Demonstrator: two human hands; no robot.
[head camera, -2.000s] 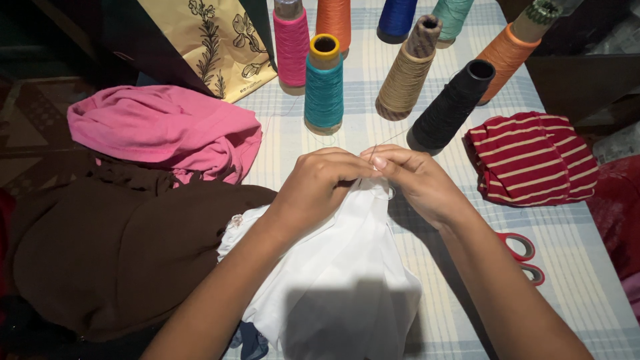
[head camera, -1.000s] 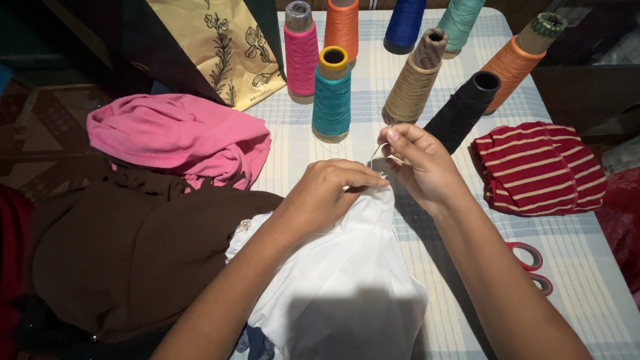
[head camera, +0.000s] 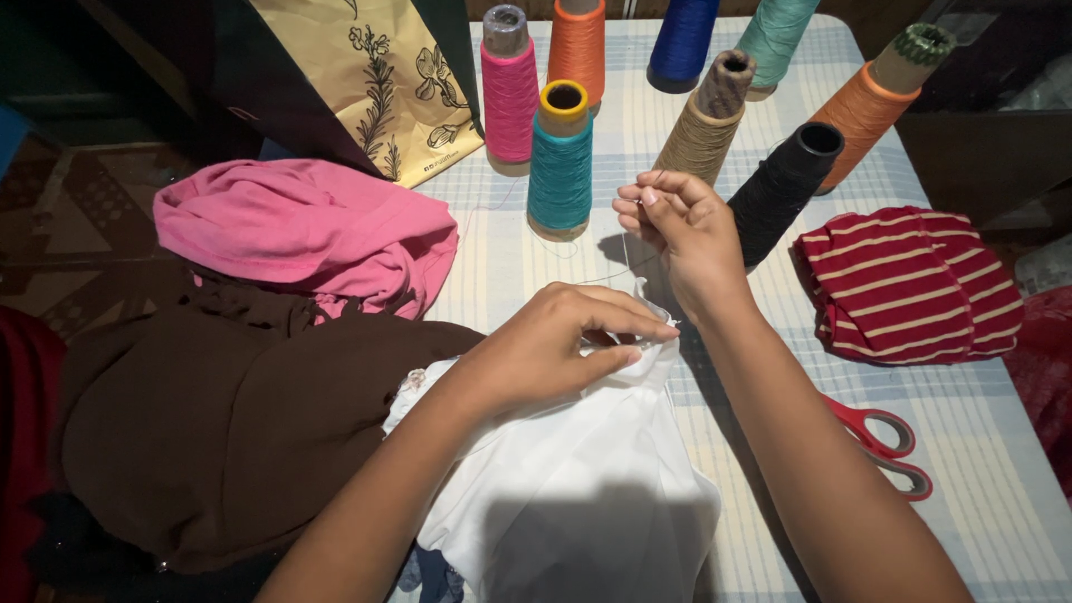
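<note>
My left hand (head camera: 578, 343) pinches the upper edge of a white cloth garment (head camera: 578, 469) between thumb and fingers. Above and to the right of it, my right hand (head camera: 682, 226) is raised with thumb and fingertips closed on a thin sewing needle (head camera: 641, 199), which is partly hidden by the fingers. A fine pale thread (head camera: 626, 247) hangs from those fingertips down to the cloth edge. Cones of teal thread (head camera: 561, 176), tan thread (head camera: 702, 138) and black thread (head camera: 770, 201) stand just beyond my hands.
Pink cloth (head camera: 293, 226) and brown cloth (head camera: 243, 419) lie at the left, below a patterned paper bag (head camera: 394, 92). Red-handled scissors (head camera: 879, 435) lie partly under my right forearm, with a folded striped red cloth (head camera: 909, 285) beyond. More thread cones, among them a pink one (head camera: 509, 105), stand behind.
My right hand has moved up and away from the cloth edge and from my left hand, drawing out thread. My left hand stays on the white garment.
</note>
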